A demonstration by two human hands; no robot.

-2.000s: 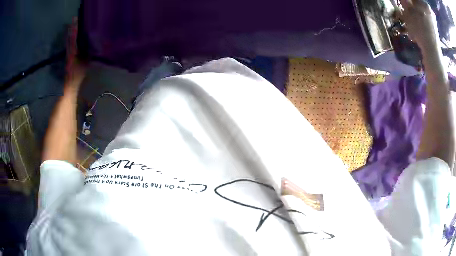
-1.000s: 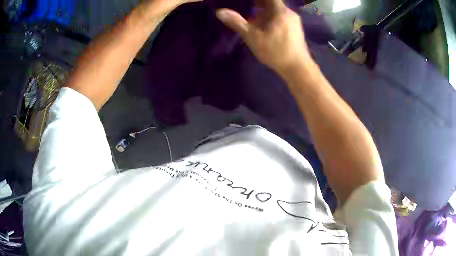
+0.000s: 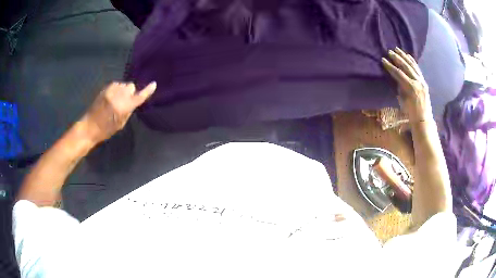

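Note:
A dark purple garment (image 3: 261, 70) lies spread over the padded board (image 3: 443, 59), whose grey-blue rounded end shows at the right. My left hand (image 3: 122, 103) is at the garment's left edge, thumb pointing right, fingers curled; it seems to pinch the cloth, but the contact is blurred. My right hand (image 3: 405, 76) rests on the garment's right part with its fingers extended. The steam iron (image 3: 382, 179), with a brown handle, is parked on the perforated iron rest (image 3: 348, 130) beside my right forearm; no hand is on it.
A small crumpled pale cloth (image 3: 389, 117) lies at the rest's upper edge. A brighter purple heap (image 3: 473, 141) is beyond my right forearm, with dark cords (image 3: 476, 214) below it. A blue crate-like object (image 3: 8, 130) is at the far left.
The iron was in my right hand two seconds ago and is now on the rest. My hands have moved apart, and the bunched garment is now spread across the board.

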